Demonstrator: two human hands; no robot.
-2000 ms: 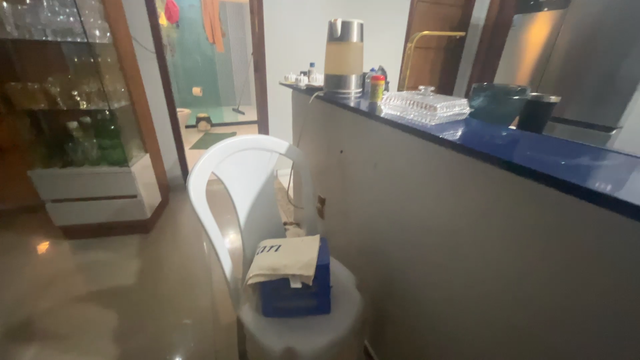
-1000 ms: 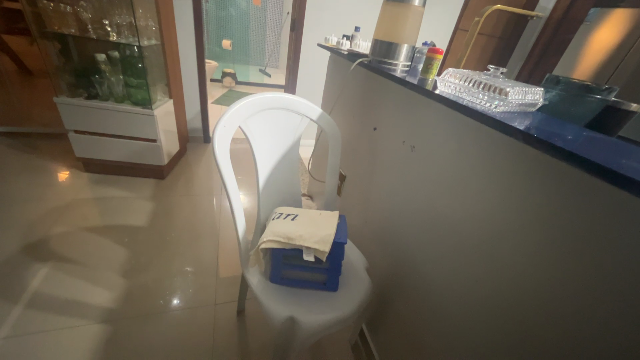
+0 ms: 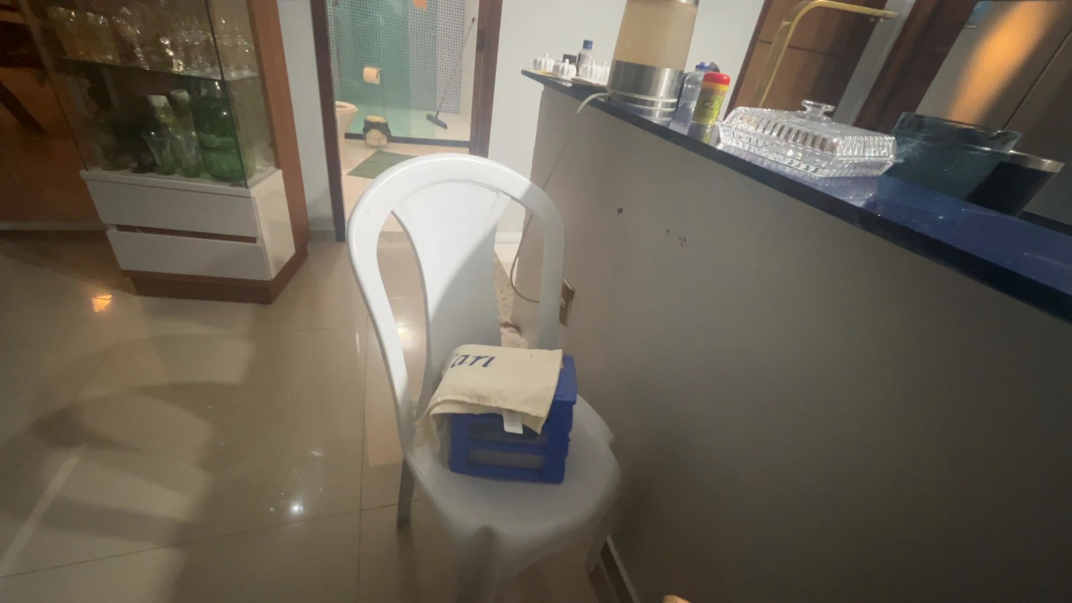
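Observation:
Neither my left hand nor my right hand can be made out. A tiny tan sliver shows at the bottom edge, too small to name. A white plastic chair (image 3: pixel 456 209) stands beside the counter wall. On its seat rests a blue plastic crate (image 3: pixel 511 456) with slatted sides. A folded cream cloth (image 3: pixel 502 381) bearing dark lettering lies over the crate's top and droops over its front left side, with a small white tag hanging at the front. What the crate holds is hidden.
A dark-edged counter (image 3: pixel 938 234) runs along the right, bearing a drink dispenser (image 3: pixel 653 50), a lidded glass dish (image 3: pixel 808 142), a red-capped container (image 3: pixel 712 99) and a dark bowl (image 3: pixel 950 151). A glass-fronted cabinet (image 3: pixel 188 209) stands left of a doorway. A cable hangs behind the chair.
The view has come closer to the chair and tilted down. The crate and cloth stay in place on the seat.

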